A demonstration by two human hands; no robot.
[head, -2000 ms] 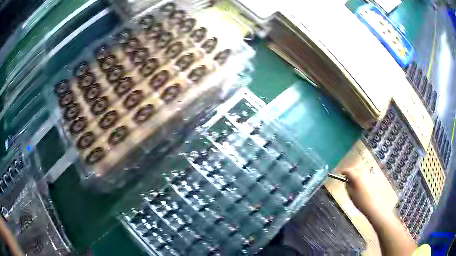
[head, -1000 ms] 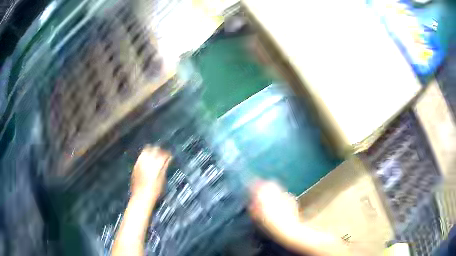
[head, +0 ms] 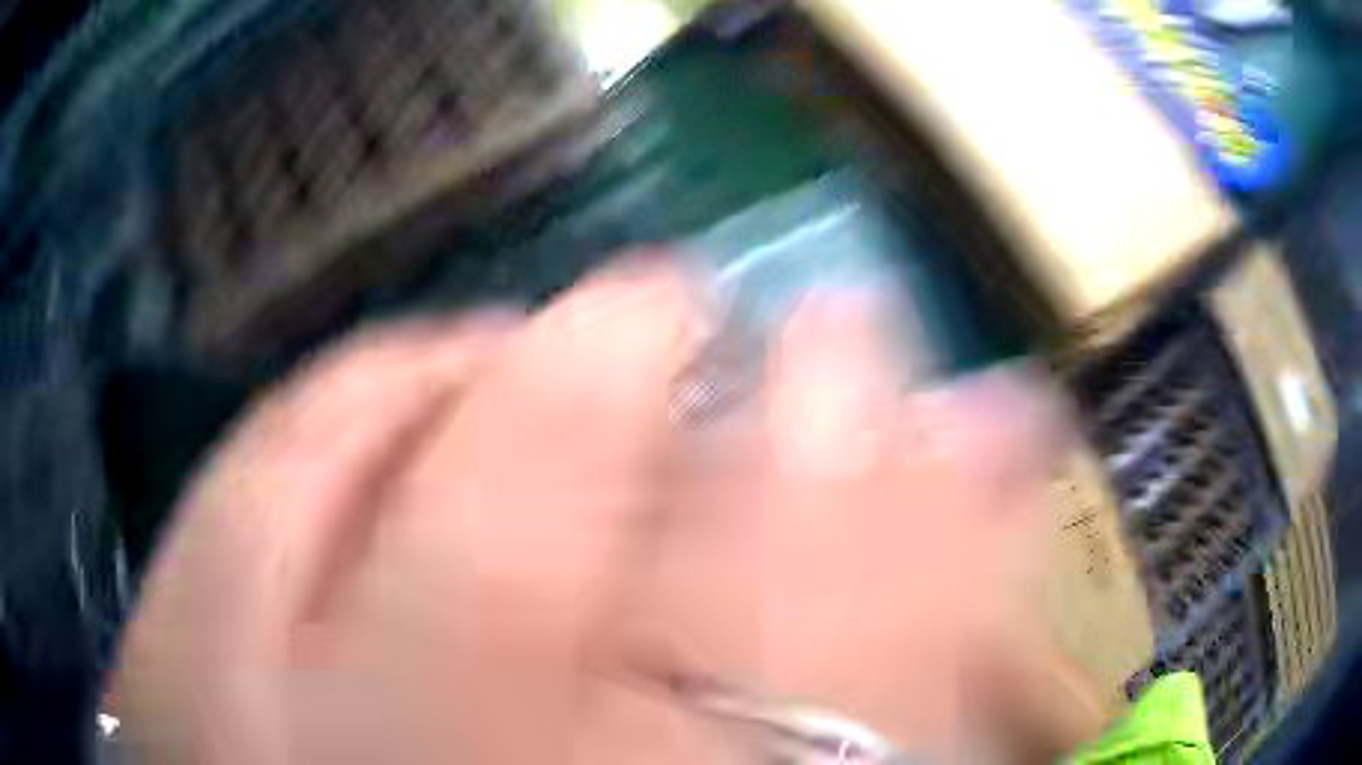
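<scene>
Both hands are very large, blurred and close to the camera. My left hand (head: pixel 403 553) fills the lower left and centre, with fingers bent. My right hand (head: pixel 911 553) is beside it on the right. A small greyish patch (head: pixel 695 392) shows between the fingertips; I cannot tell what it is. A thin shiny metallic thing (head: pixel 807 726), possibly tweezers, shows at the bottom across the hands. The hands hide the area where the clear ribbed tray was seen.
Stacked filled trays (head: pixel 359 165) stand at the back left. A pale cardboard stack (head: pixel 1031 135) is at the back right. A blue bin (head: pixel 1255 157) is beyond it. Filled trays of dark discs (head: pixel 1180 448) lie at the right beside cardboard (head: pixel 1098 553). A bright green-yellow sleeve edge (head: pixel 1158 725) shows.
Both hands have come up close to the camera and together, covering the clear tray. The view has become darker and blurred.
</scene>
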